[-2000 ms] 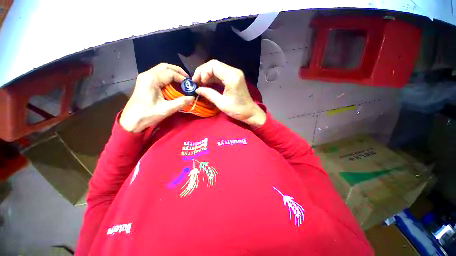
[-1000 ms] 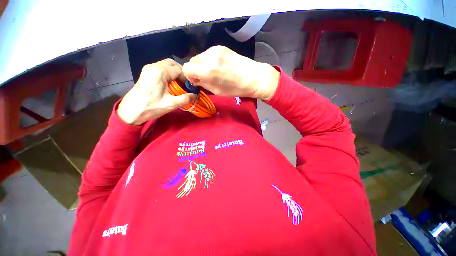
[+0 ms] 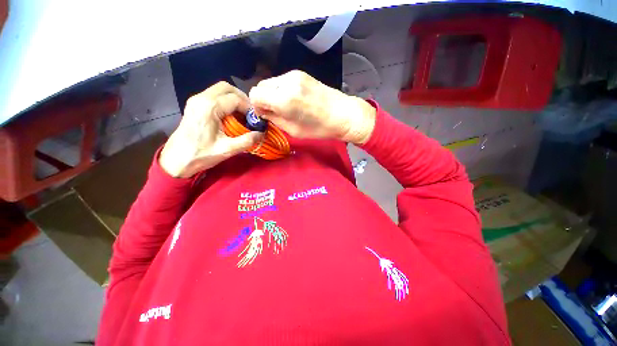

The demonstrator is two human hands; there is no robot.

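An orange cable coil [image 3: 272, 144] is held in front of my red top, below the table edge. A short dark round plug [image 3: 255, 120] with a white mark on its end sits at the coil's upper side. My left hand [image 3: 207, 128] grips the coil and the plug, with the thumb under the plug. My right hand [image 3: 308, 106] has its thumb and fingertips pinched together at the plug's top right edge. Whether the fingertips hold something small is hidden.
The white table edge [image 3: 169, 34] curves across the top. Red plastic stools stand on the floor at left [image 3: 95, 135] and right [image 3: 500, 64]. An open brown carton [image 3: 88, 223] lies lower left; a printed carton [image 3: 534, 236] is at right. A pale strip [image 3: 330, 32] hangs from the table.
Since two seconds ago my right hand has turned over and its elbow has swung outward. Since one second ago it has lowered slightly, and the plug's marked end shows again.
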